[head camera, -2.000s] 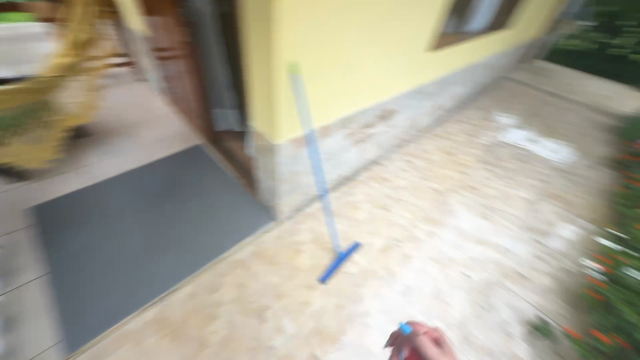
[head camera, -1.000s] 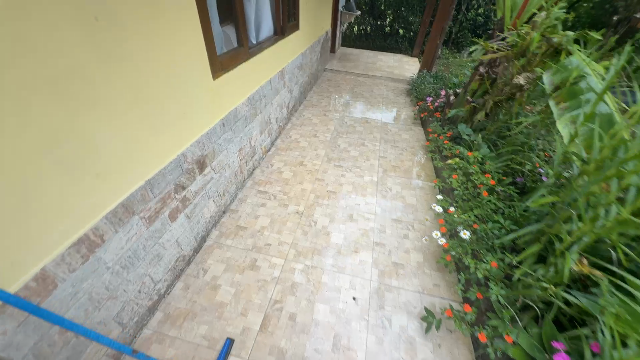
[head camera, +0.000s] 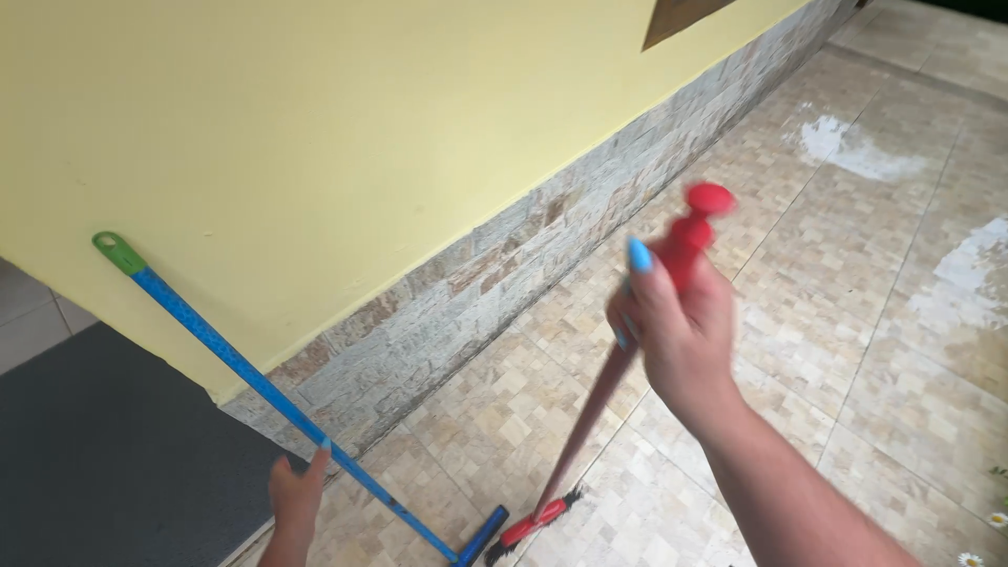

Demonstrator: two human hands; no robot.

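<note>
My right hand (head camera: 681, 331) is closed around the red grip at the top of a long-handled broom (head camera: 591, 409), whose red head with dark bristles rests on the tiled floor. To the left, a floor squeegee (head camera: 228, 354) with a blue pole and a green hanging end leans against the yellow wall. Its blue head (head camera: 483, 535) stands on the tiles beside the broom's head. My left hand (head camera: 298, 488) is at the lower half of the blue pole, thumb against it; whether the fingers close around it cannot be told.
The yellow wall (head camera: 354, 142) has a stone-clad base (head camera: 488, 276) running along the tiled walkway (head camera: 709, 441). A dark grey mat (head camera: 126, 457) lies at the left. White wet or foamy patches (head camera: 858, 150) spread over the tiles further off. White flowers (head camera: 970, 560) edge the lower right.
The view has swung back toward the squeegee, which leaned on the wall two seconds ago too. Both hands and the red broom are now in full sight; one second ago no hand showed.
</note>
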